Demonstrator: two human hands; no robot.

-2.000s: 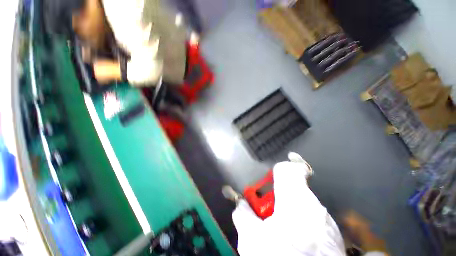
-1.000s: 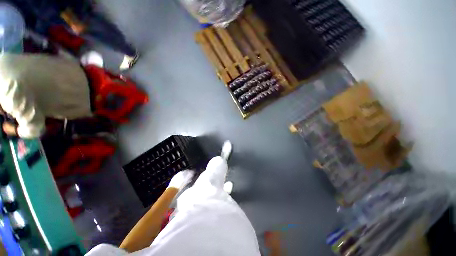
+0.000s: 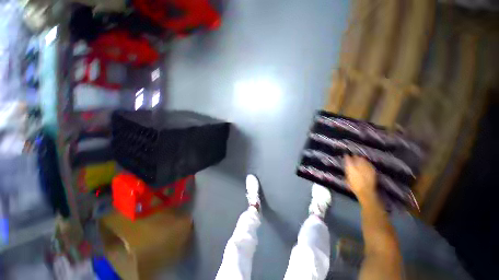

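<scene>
A black parts tray (image 3: pixel 358 158) with several rows of silver parts and reddish wires lies at the edge of a wooden pallet, right of centre. My right hand (image 3: pixel 361 174) is bare and reaches over the tray's rows. Its fingertips are blurred, so I cannot tell whether they grip a part. My left hand is not in view. A tall block of black stacked trays (image 3: pixel 189 143) stands left of centre, its openings on the left side dark and blurred.
My white shoes (image 3: pixel 252 190) are on the grey floor between the stack and the pallet (image 3: pixel 377 60). A red stool (image 3: pixel 148 196) and an open brown carton (image 3: pixel 158 240) are at lower left. More red stools (image 3: pixel 178 15) and the bench line are at left.
The view has swung and moved closer to the pallet. My gloved left hand, earlier at the black stack, has left the picture. My right hand now shows over the filled tray.
</scene>
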